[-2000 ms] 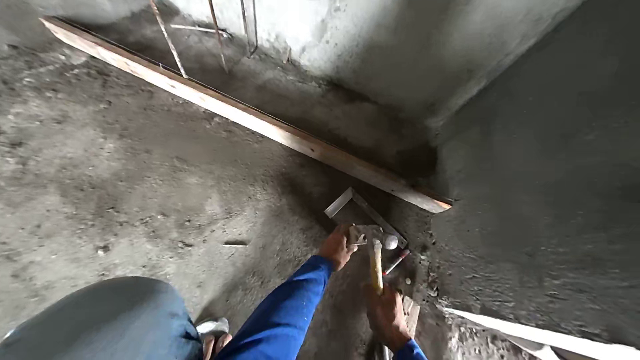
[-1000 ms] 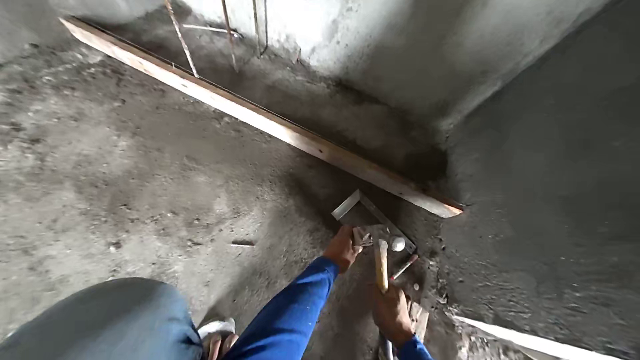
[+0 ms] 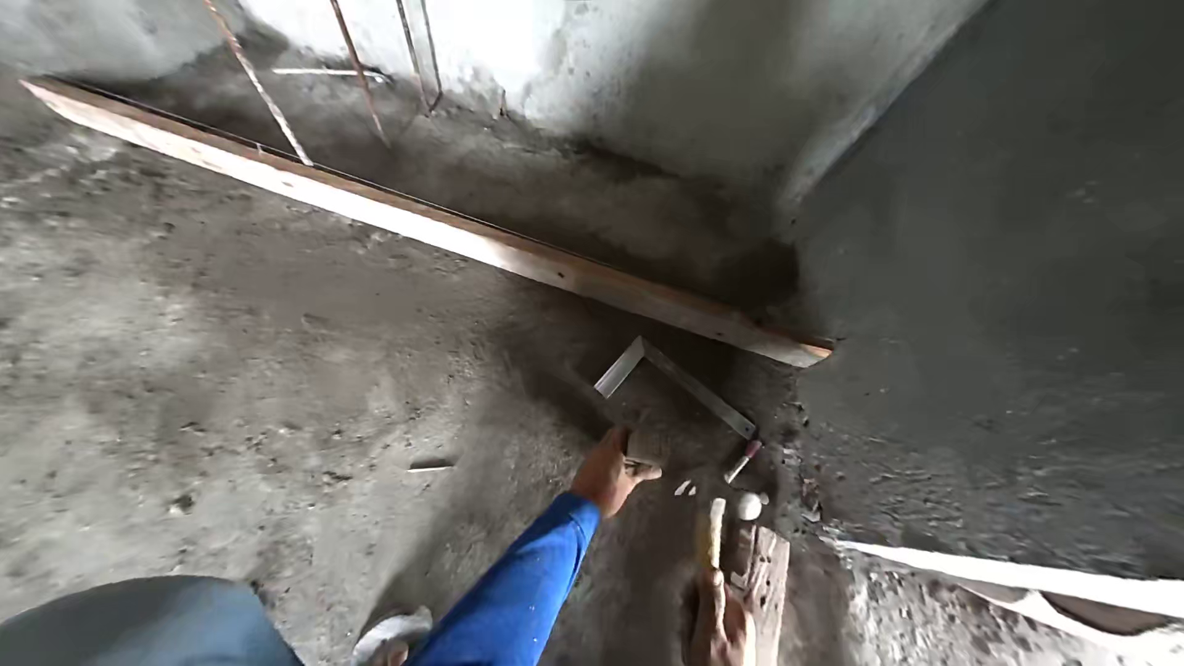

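Observation:
My left hand (image 3: 610, 474), in a blue sleeve, grips a small block (image 3: 647, 446), maybe wood or masonry, over the concrete floor. My right hand (image 3: 723, 624), at the lower edge, is closed around the handle (image 3: 717, 532) of a tool whose head I cannot make out. Beside it lies a short wooden board (image 3: 768, 587) with a whitish round thing (image 3: 749, 506) just above it. A metal try square (image 3: 698, 393) rests on the floor beyond my left hand, with a red-and-white pen or marker (image 3: 743, 461) near its end.
A long timber plank (image 3: 444, 231) crosses the floor diagonally up to the dark right wall (image 3: 999, 277). Steel rods (image 3: 254, 79) stand behind it by the back wall. A small strip (image 3: 431, 465) lies left of my hand. A white strip (image 3: 1017, 575) runs along the lower right.
My right hand has moved down and away from my left hand, with the handle still in it. The small block in my left hand now shows more clearly.

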